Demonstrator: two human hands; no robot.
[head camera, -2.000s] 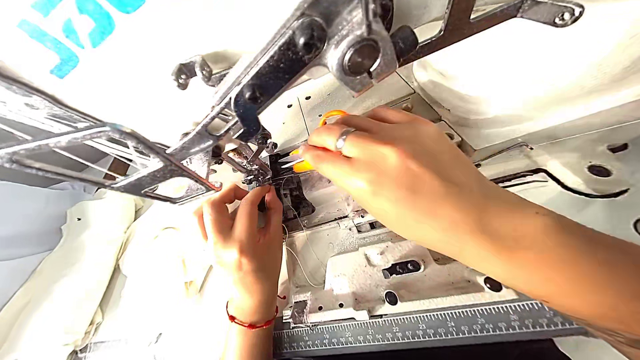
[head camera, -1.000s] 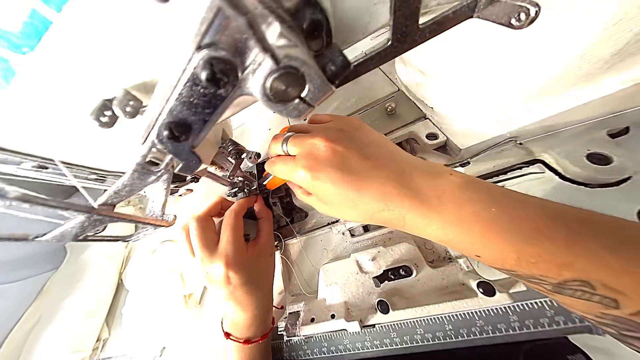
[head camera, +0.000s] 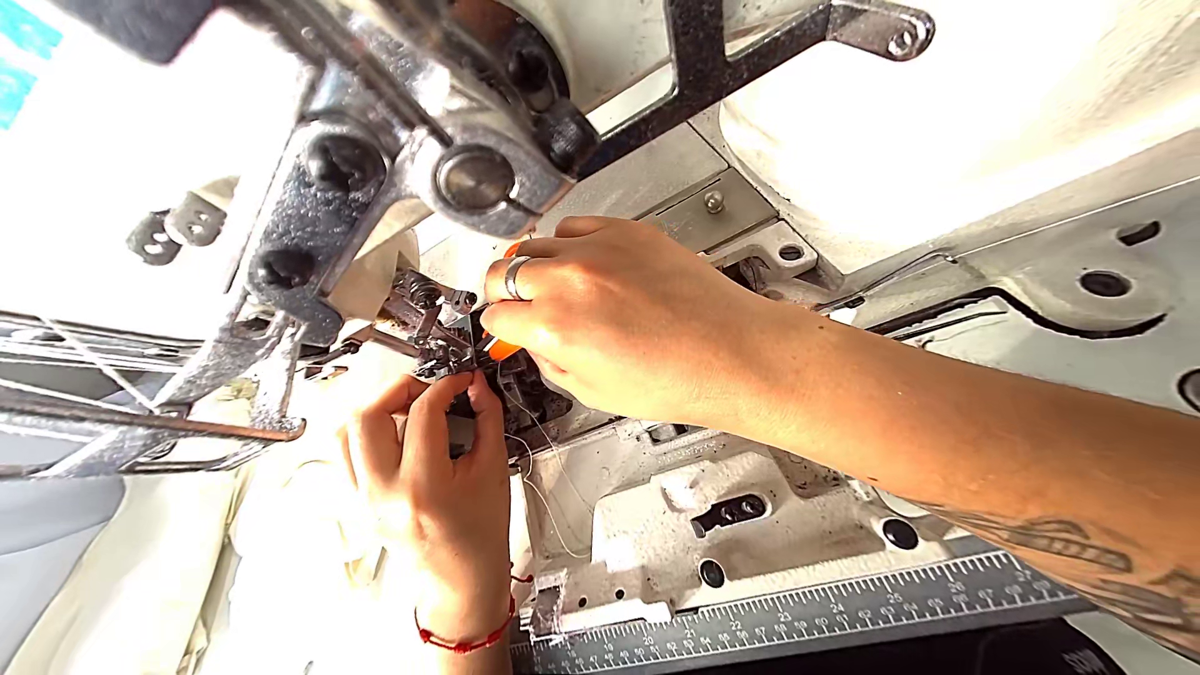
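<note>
An industrial sewing machine's needle and presser foot area (head camera: 445, 342) lies at the middle of the view. My right hand (head camera: 609, 319), with a ring on one finger, holds a small orange-handled tool (head camera: 504, 349) whose tip is at the presser foot; its kind is mostly hidden by the fingers. My left hand (head camera: 441, 459), with a red cord bracelet at the wrist, pinches something small just below the foot, too small to name, perhaps thread. Thin pale thread (head camera: 534, 483) trails from there over the machine bed. The fingertips of both hands are close together.
Metal levers and a clamp (head camera: 476, 178) hang close above the hands. A metal ruler (head camera: 806, 605) runs along the machine's near edge. The cream machine casting (head camera: 675, 516) has slots and holes. Pale fabric (head camera: 122, 562) lies at the lower left.
My right hand has closed further around the orange-handled tool, which showed more two seconds ago. My left hand keeps its pinch below the foot. The view has shifted, with the levers looming nearer.
</note>
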